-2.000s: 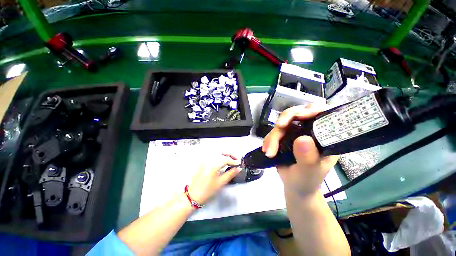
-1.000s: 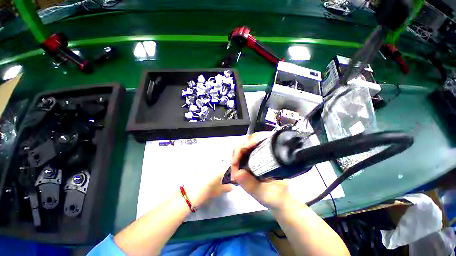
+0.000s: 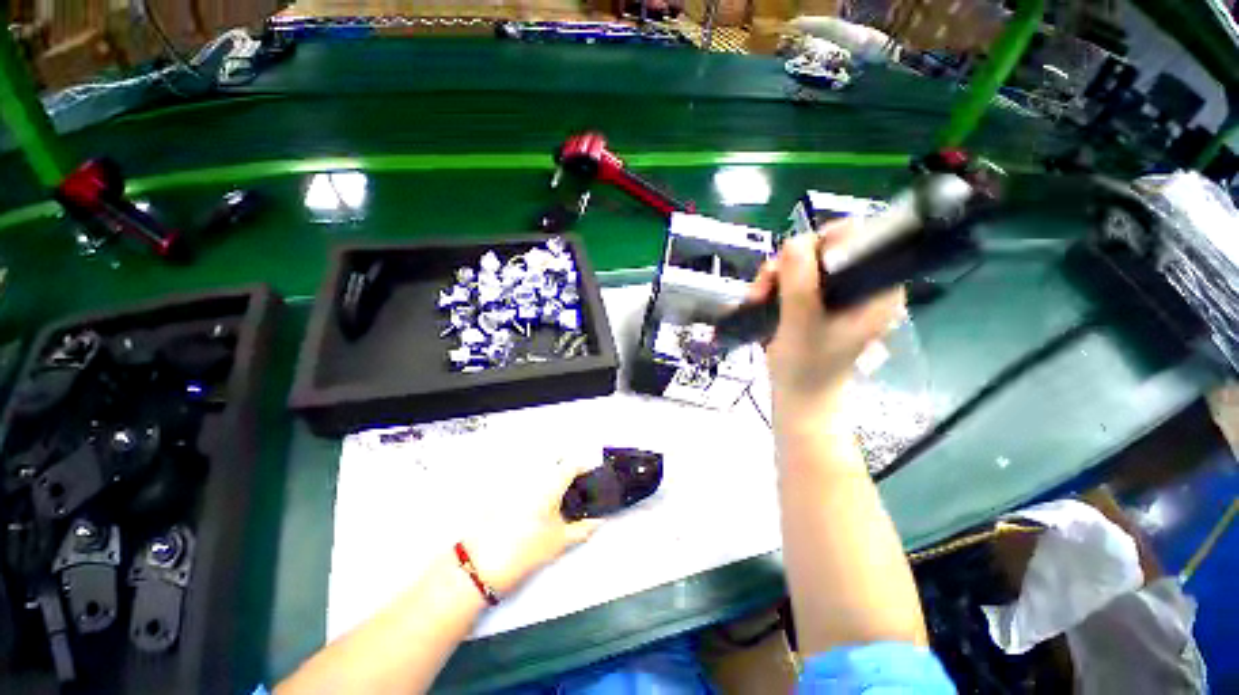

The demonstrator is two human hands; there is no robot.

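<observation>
My left hand (image 3: 533, 532) holds a black bracket (image 3: 614, 486) over the white work paper (image 3: 449, 502). My right hand (image 3: 829, 319) holds the black electric screwdriver (image 3: 890, 251), which is blurred. Its tip is at the open front of the near screw feeder (image 3: 707, 265); whether it touches a screw cannot be told. Silver fittings (image 3: 510, 306) are heaped in the centre parts tray (image 3: 455, 394), with a black part (image 3: 360, 296) at its left side.
A large black tray (image 3: 234, 448) at the left holds black assemblies with silver round centres (image 3: 166, 550). A bag of small hardware (image 3: 883, 414) lies right of the feeder. Red-and-black clamps (image 3: 625, 174) line the back. A carton with white packing (image 3: 1073, 564) is low at the right.
The screwdriver has moved from the bracket up and right to the feeder. My left hand has stayed over the paper with the bracket, now uncovered. The whole view has shifted.
</observation>
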